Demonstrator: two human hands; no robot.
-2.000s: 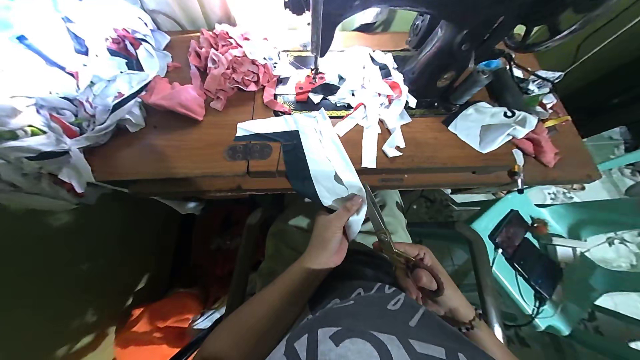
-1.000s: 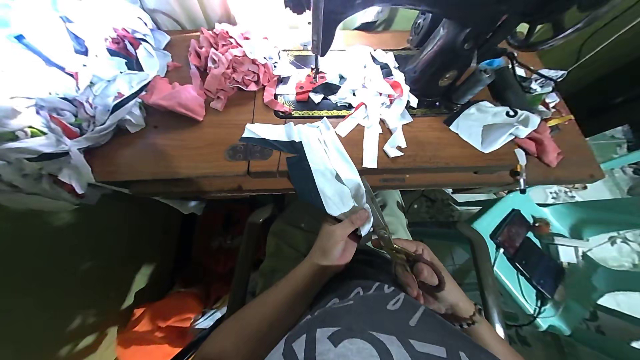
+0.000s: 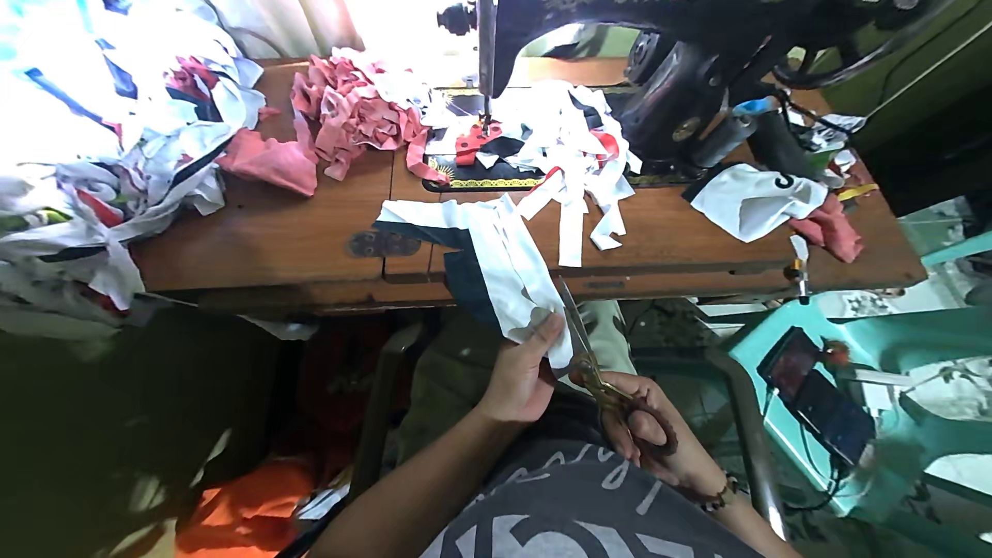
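My left hand [image 3: 527,376] pinches the lower end of a white and dark fabric piece [image 3: 508,267], whose upper part lies over the table's front edge. Just right of it, my right hand [image 3: 643,426] has its fingers in the handles of a pair of fabric scissors [image 3: 593,353]. The blades point up and lie alongside the fabric's right edge; whether they touch it I cannot tell. Behind, white fabric strips [image 3: 573,147] and a red dotted scrap [image 3: 474,143] lie at the needle of a black sewing machine [image 3: 682,101].
The wooden sewing table [image 3: 294,248] bears a large heap of white scraps [image 3: 155,155] at the left and a pile of pink strips [image 3: 356,116]. At the right are a white cloth [image 3: 756,201] and a pink cloth [image 3: 831,229]. A green plastic chair [image 3: 783,325] holds dark phone-like devices [image 3: 833,418].
The fabric in my left hand has shifted slightly to the right and turned. My right hand still holds the scissors close beside it.
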